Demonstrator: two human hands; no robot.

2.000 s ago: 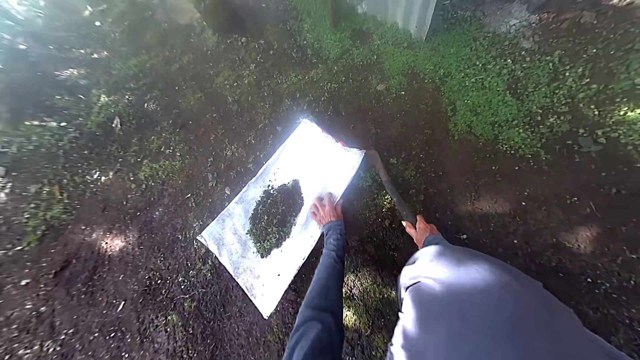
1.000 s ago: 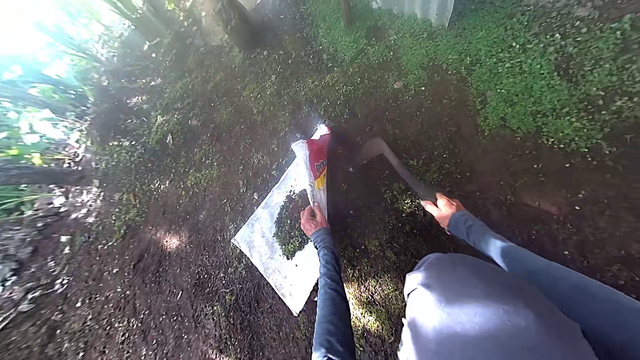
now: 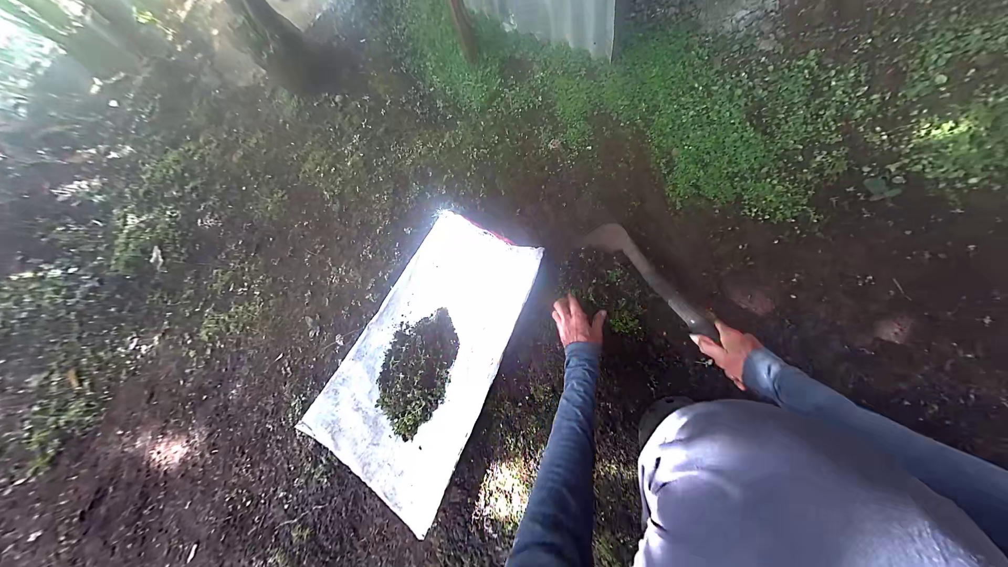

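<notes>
My right hand (image 3: pixel 728 353) grips the dark handle of a curved-bladed hand tool, perhaps a machete or sickle (image 3: pixel 650 272), whose hooked end points up and left over bare soil. My left hand (image 3: pixel 577 319) is empty with fingers spread, low over the ground between the sack and the blade, beside a patch of small weeds (image 3: pixel 618 295). A white sack (image 3: pixel 488 315) lies flat on the soil left of my left hand, its upper part glaring in the light. On the sack sits a pile of small green weeds mixed with dark soil (image 3: pixel 417 374).
Dense low green plants (image 3: pixel 717 142) cover the ground at the upper right. A corrugated sheet (image 3: pixel 551 24) and a thin post (image 3: pixel 463 31) stand at the top, with a trunk-like dark shape (image 3: pixel 276 47) to their left. My knee (image 3: pixel 740 480) is at the lower right.
My left hand has let go of the sack's edge and moved right to the soil. The sack's edge, folded up with its red print showing a second ago, lies flat again.
</notes>
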